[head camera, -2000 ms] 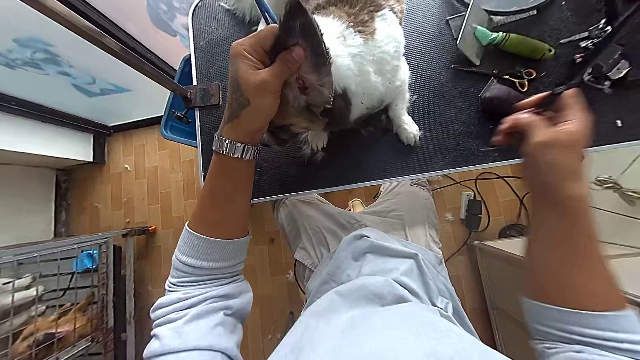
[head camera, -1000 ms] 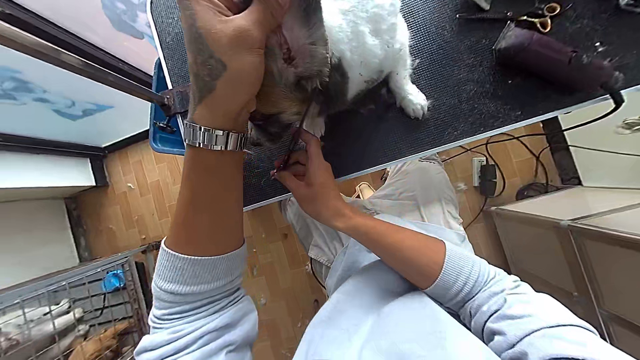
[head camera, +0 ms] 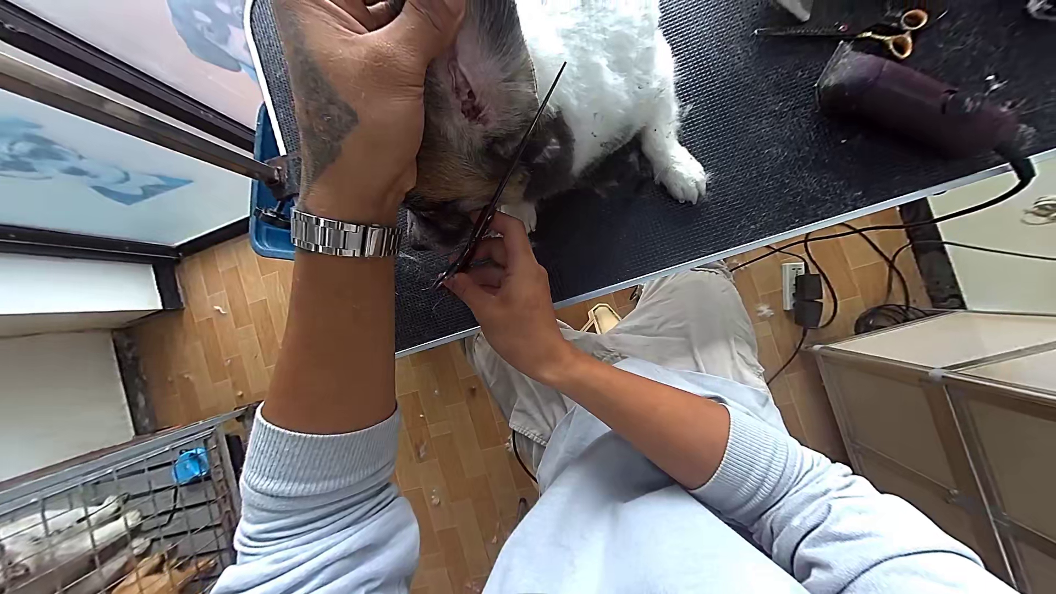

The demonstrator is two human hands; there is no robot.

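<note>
A dog with brown, grey and white fur (head camera: 602, 82) lies on the black grooming table, its pinkish inner ear (head camera: 469, 95) turned up to view. My left hand (head camera: 371, 99), with a steel watch at the wrist, is closed on the ear flap at the top of the picture; part of the grip is cut off by the frame edge. Below the head, my right hand (head camera: 511, 301) holds slim dark scissors (head camera: 520, 153) by the handles. Their long blades point up and to the right, across the side of the head beside the ear. The blades look closed together.
On the ribbed black table mat (head camera: 742, 148) lie a purple corded clipper (head camera: 907, 103) and gold-handled scissors (head camera: 887, 37). A blue tray (head camera: 268, 198) and a metal post (head camera: 132, 115) are at the left. A wire cage (head camera: 132, 511) with animals stands lower left. Cables (head camera: 825, 280) hang at the right.
My right hand has come from the tool area at the right to the dog's head, now with scissors in it. Since one second ago the blades show higher beside the ear. The view has shifted closer.
</note>
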